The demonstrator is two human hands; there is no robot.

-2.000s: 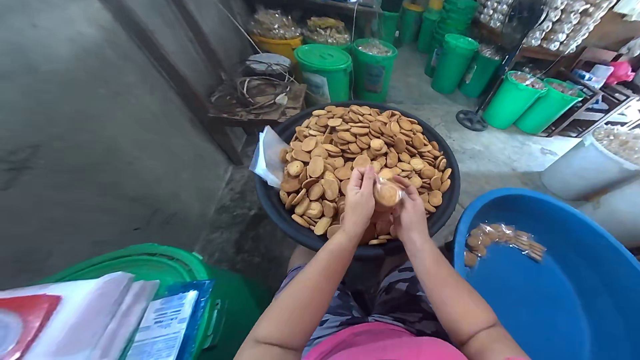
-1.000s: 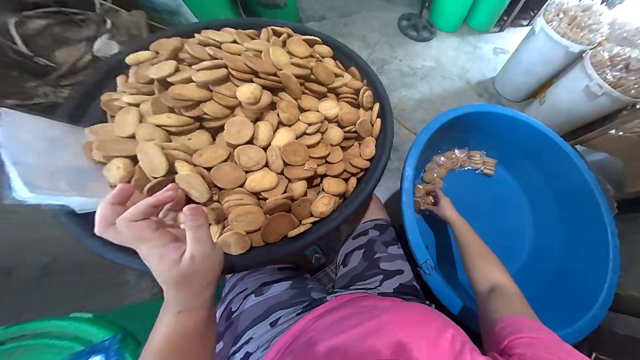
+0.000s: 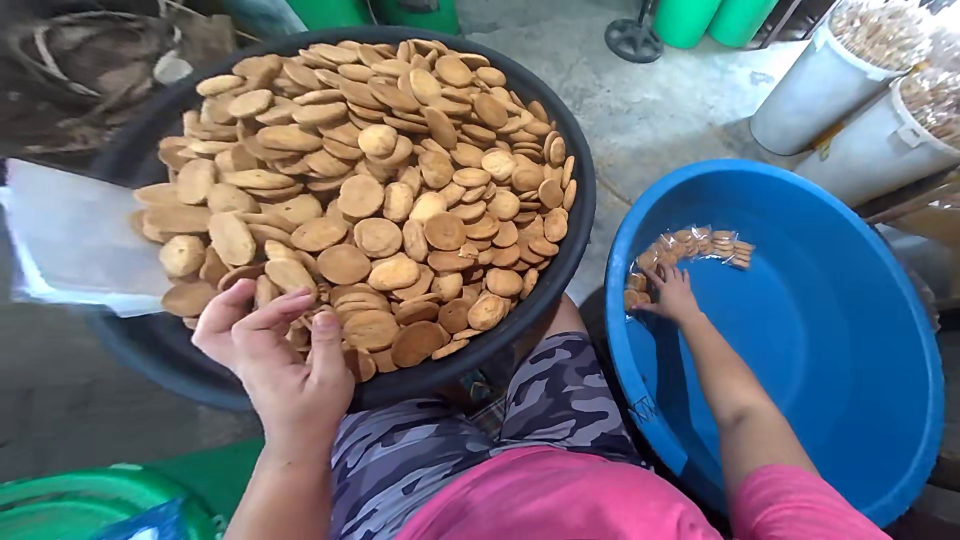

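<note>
Round flat biscuits [image 3: 379, 236] lie heaped in a wide black tub [image 3: 577, 172] before me. My left hand [image 3: 281, 349] is over the near left part of the heap, fingers apart and touching or just above the biscuits. Clear plastic bags [image 3: 82, 236] rest in a stack on the tub's left side. To the right is a large blue plastic tub [image 3: 810, 330]. Inside it my right hand [image 3: 673, 294] reaches to a curved row of clear-wrapped biscuit packs [image 3: 701, 241] along the left wall. Its fingers are spread beside the nearest packs; I see nothing gripped in them.
White bins [image 3: 817, 90] filled with wrapped goods stand at the upper right. Green containers [image 3: 679, 22] and a round black stand base [image 3: 634, 40] are at the top. A green lidded container [image 3: 82, 502] sits at the lower left, and coiled material [image 3: 75, 67] lies at the upper left.
Two seconds ago both hands held a clear-wrapped biscuit pack over the heap. They have since parted, the right one going into the blue tub. The view has swung down and closer.
</note>
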